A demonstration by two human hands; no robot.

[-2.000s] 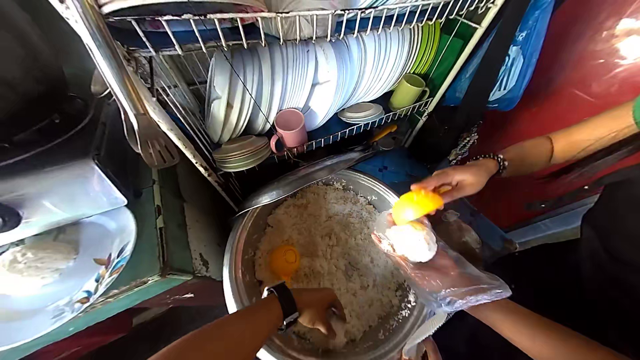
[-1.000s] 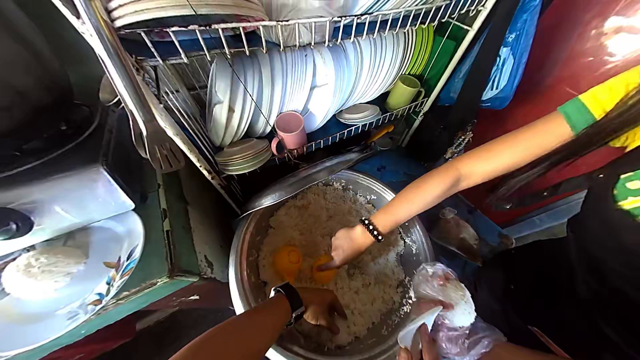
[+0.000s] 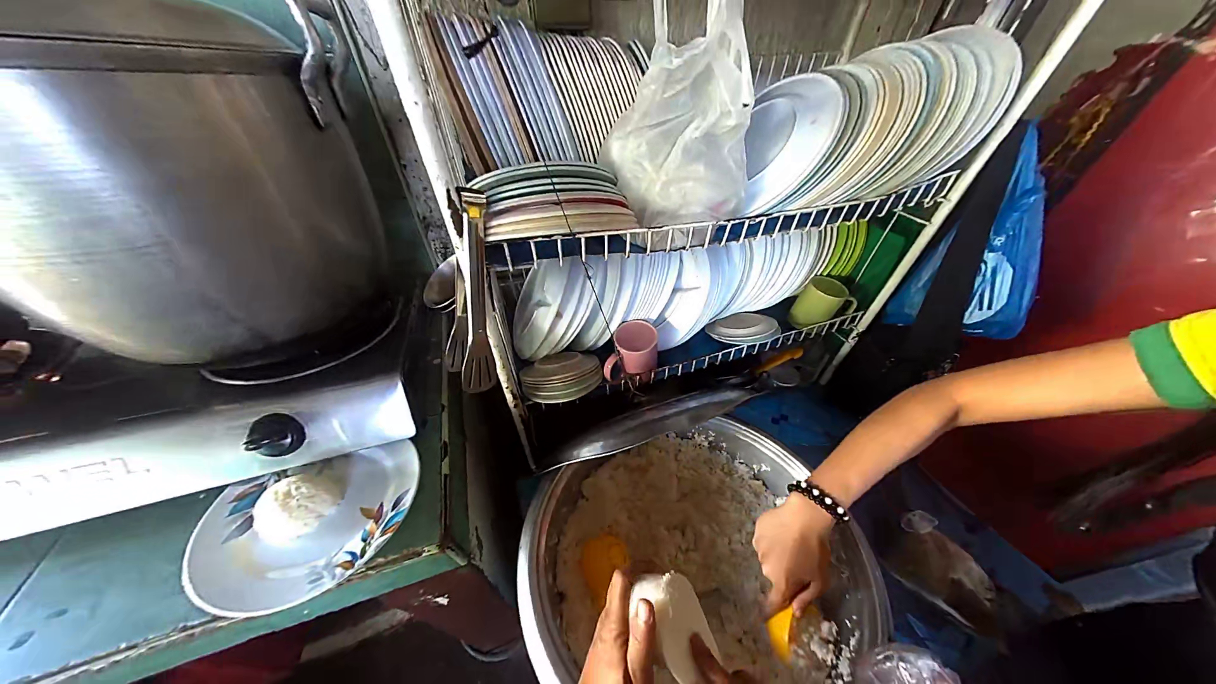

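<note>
At the bottom of the head view, my left hand [image 3: 622, 632] grips a white cup [image 3: 676, 622] from its left side, with white rice visible at its top end. The fingers of my right hand [image 3: 717, 665] hold the cup's lower right side; most of that hand is cut off by the frame. Both hands are over a large metal pot [image 3: 540, 570] of cooked rice [image 3: 665, 494]. An orange scoop [image 3: 603, 562] lies in the rice beyond my left hand. Another person's hand [image 3: 796, 551], wearing a beaded bracelet, holds a yellow-orange scoop [image 3: 781, 634] in the rice at right.
A metal lid [image 3: 646, 427] leans behind the pot, below a wire rack [image 3: 760, 228] of plates and mugs. On the left counter, a plate [image 3: 214, 570] bears a rice mound [image 3: 296, 503] beside a stove [image 3: 361, 418] with a big pot [image 3: 190, 180]. A plastic bag [image 3: 902, 665] shows at bottom right.
My left hand has come up from the rice and now holds the white cup. The other person's hand has moved to the right within the pot. The view has shifted up and left.
</note>
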